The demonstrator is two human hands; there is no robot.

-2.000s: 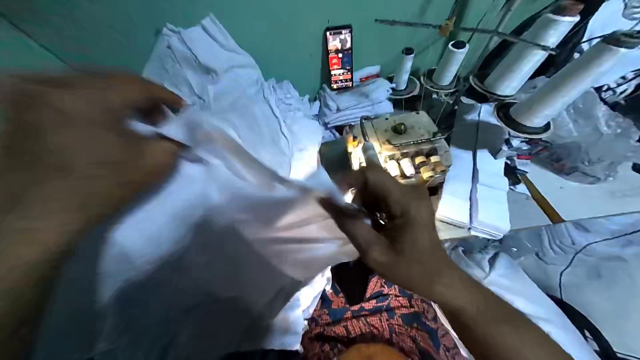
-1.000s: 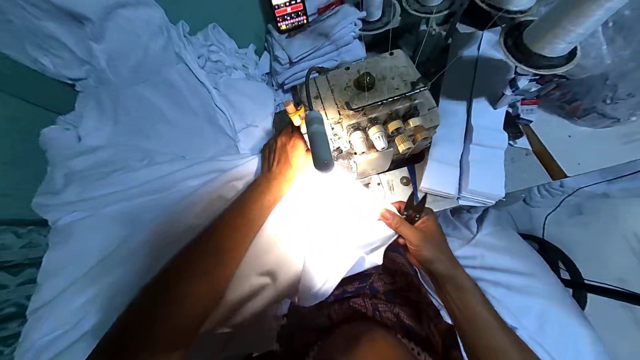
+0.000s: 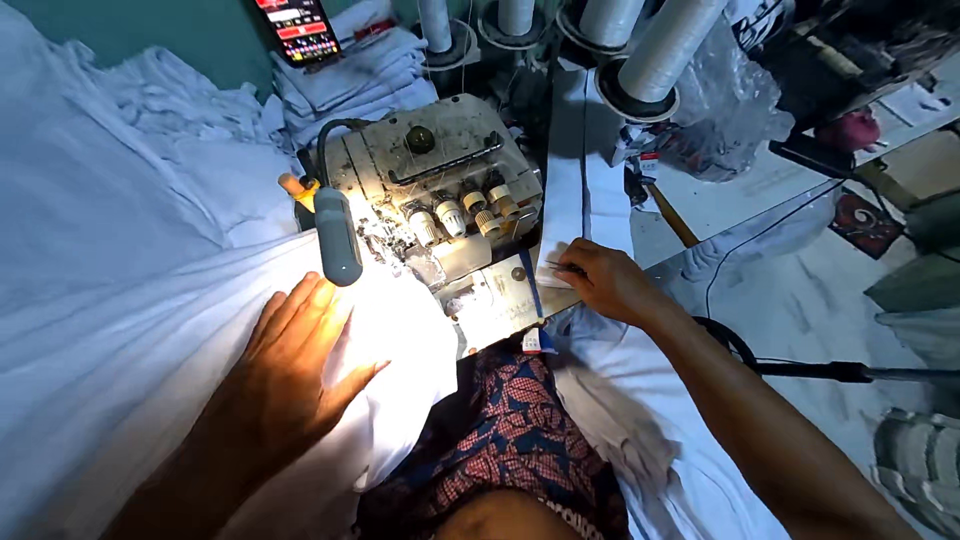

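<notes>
White fabric (image 3: pixel 405 337) lies bright under the lamp at the left side of an overlock sewing machine (image 3: pixel 442 157). My left hand (image 3: pixel 300 352) rests flat on this fabric, fingers spread, just below the grey machine lamp (image 3: pixel 337 236). To the right of the machine, my right hand (image 3: pixel 600 281) pinches a small dark tool, seemingly thread snips (image 3: pixel 561 266), over the lower end of a stack of folded white strips (image 3: pixel 581 180). Its fingers hide most of the tool. The machine's needle area is partly hidden by glare.
Thread cones (image 3: pixel 649 56) stand behind the machine. A phone (image 3: pixel 300 30) leans by folded cloths (image 3: pixel 360 67) at the back. A yellow-handled tool (image 3: pixel 671 214) and a plastic bag (image 3: pixel 720 112) lie at the right. More white cloth (image 3: pixel 675 427) hangs beside my lap.
My right hand has moved from the fabric's edge to the folded strips, still with the dark tool. My left hand has come away from beside the machine and now lies flat on the fabric.
</notes>
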